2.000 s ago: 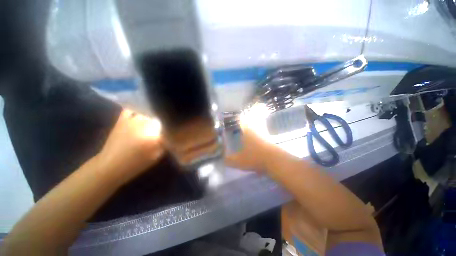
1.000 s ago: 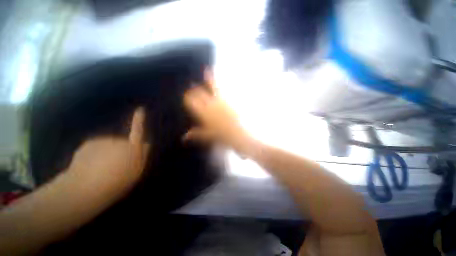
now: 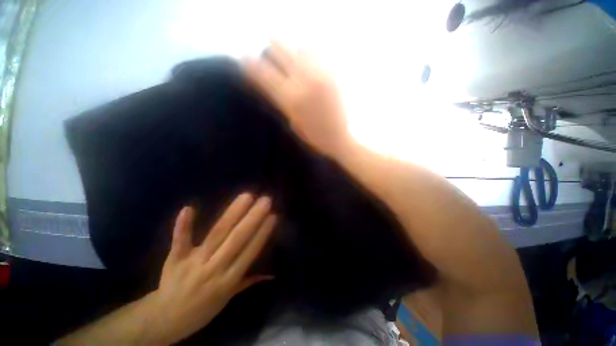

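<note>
A black cloth piece (image 3: 169,155) lies spread over the white table and hangs past its front edge toward my lap. My left hand (image 3: 216,257) lies flat on the cloth's lower part, fingers apart. My right hand (image 3: 300,98) is at the cloth's far upper edge, blurred by motion and glare. Its fingers are spread; whether they pinch the cloth cannot be made out.
The sewing machine head (image 3: 540,61) is at the upper right, with a grey ribbed block (image 3: 524,147) below it. Blue-handled scissors (image 3: 525,199) lie by the block. A ruler strip (image 3: 50,221) runs along the front edge. A yellowish tape strip (image 3: 15,81) is at far left.
The view has turned left, so the machine head and scissors sit further right. The cloth is away from the needle area and spread out. Both hands have moved from the needle onto the cloth.
</note>
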